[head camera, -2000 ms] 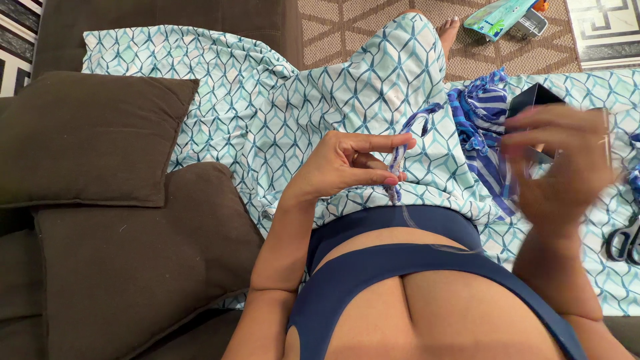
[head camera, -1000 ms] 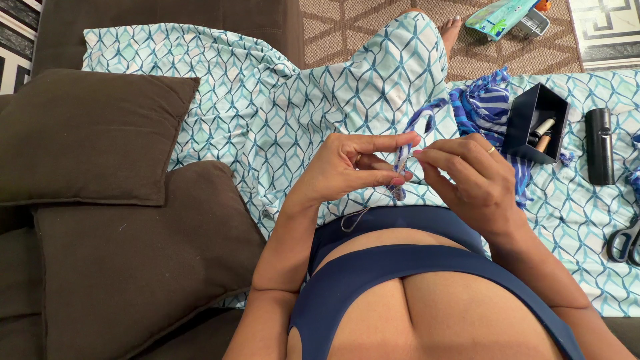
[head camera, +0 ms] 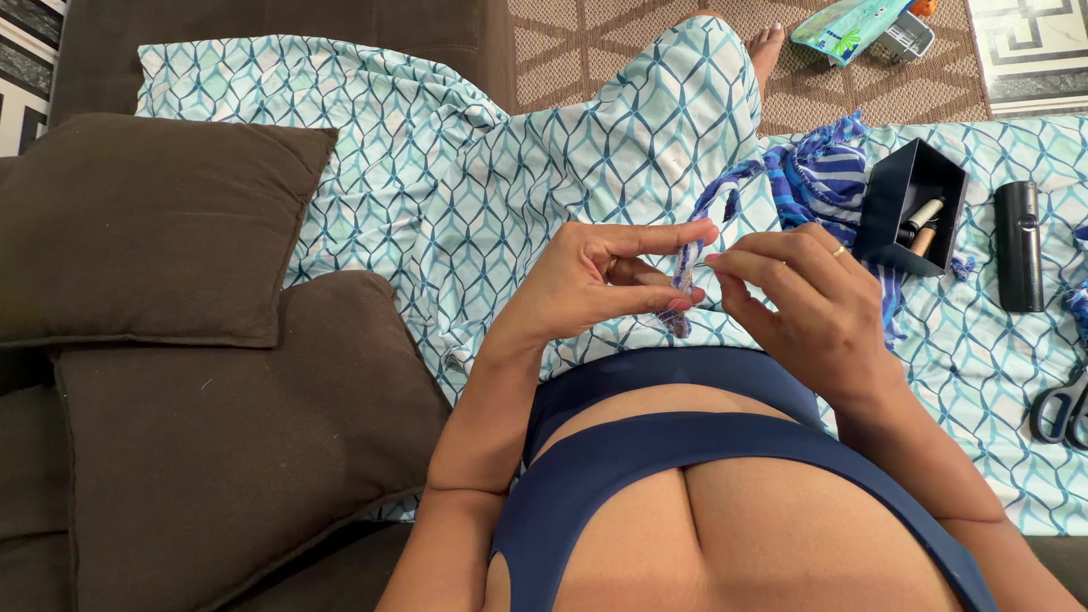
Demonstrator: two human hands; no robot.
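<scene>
Between the thumb and fingers of my left hand (head camera: 586, 280) is a narrow twisted strip of blue and white fabric (head camera: 690, 255). The strip's upper end curves right toward a bunched blue striped cloth (head camera: 816, 183), and its lower end hangs below my left thumb. My right hand (head camera: 803, 302) is just right of the strip, its thumb and index fingertips pinched close together near it. Something thin, perhaps a needle or thread, shows at those fingertips, too small to tell. A patterned sheet (head camera: 544, 187) lies over my lap.
A dark open box (head camera: 880, 212) holding small spools or tubes stands right of the cloth. Farther right are a black cylindrical case (head camera: 1018, 246) and scissors (head camera: 1054, 412). Brown cushions (head camera: 153, 229) lie at left. Beyond the sheet, a teal packet (head camera: 846, 30) rests on a woven rug (head camera: 561, 59).
My right hand, raised and blurred out to the right two seconds ago, has come in beside the strip. The left hand keeps its hold on the strip.
</scene>
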